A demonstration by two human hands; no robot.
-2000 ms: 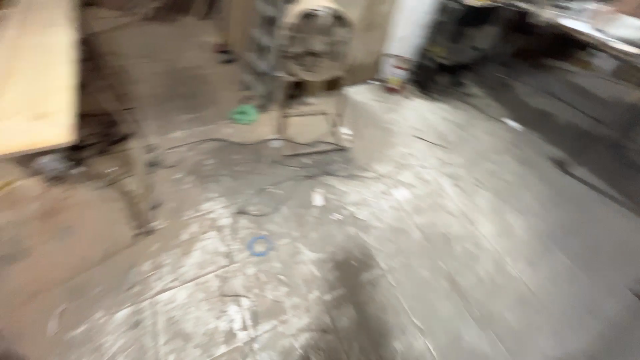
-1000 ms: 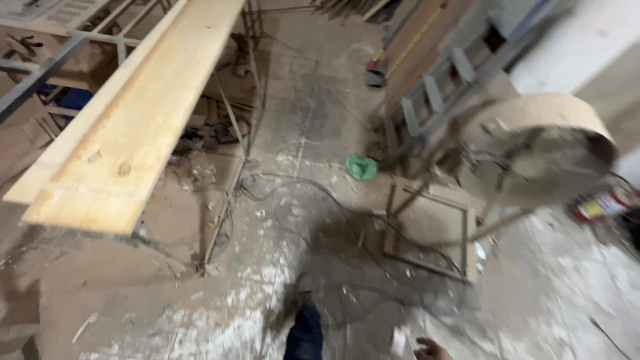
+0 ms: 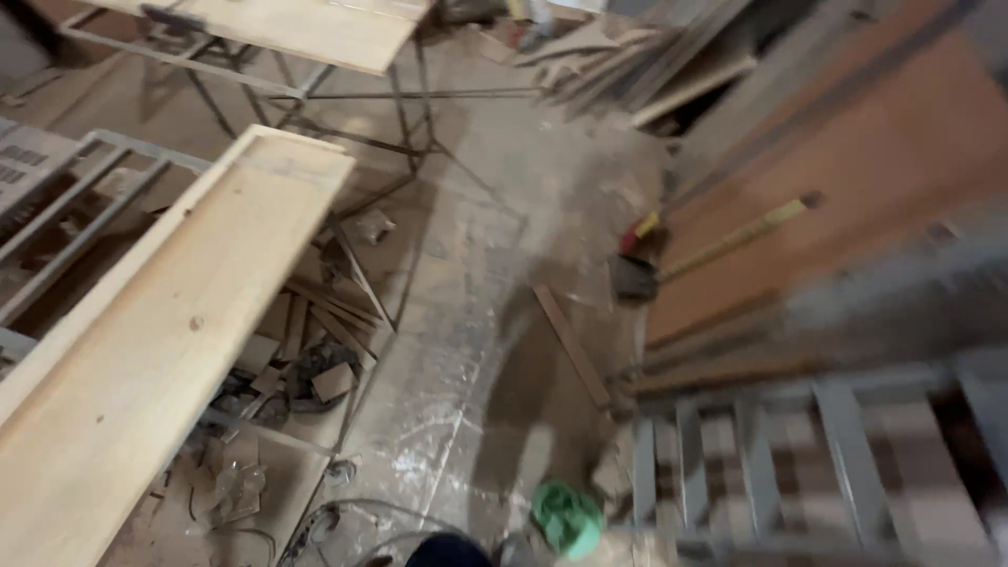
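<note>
Neither my left hand nor my right hand shows plainly. A small brownish shape at the bottom edge, left of my dark trouser leg [image 3: 447, 551], is too cut off to name. A long pale wooden board with a raised edge [image 3: 197, 315] lies at the left on a metal frame. Beyond it, a second light wooden panel [image 3: 315, 27] rests on thin metal legs. On the floor near my leg is a crumpled green plastic bag [image 3: 567, 520]. A narrow wood strip [image 3: 571, 346] lies farther ahead.
A grey metal ladder [image 3: 760, 465] lies at the lower right beside a leaning brown panel [image 3: 858, 173]. Wood offcuts [image 3: 335, 382] and black plastic litter the floor under the board. A cable [image 3: 378, 508] curves along the bottom. Scrap wood [image 3: 598, 59] is piled at the back.
The view has swung and moved forward toward the boards and ladder. A hand seen at the bottom edge one second ago no longer shows plainly.
</note>
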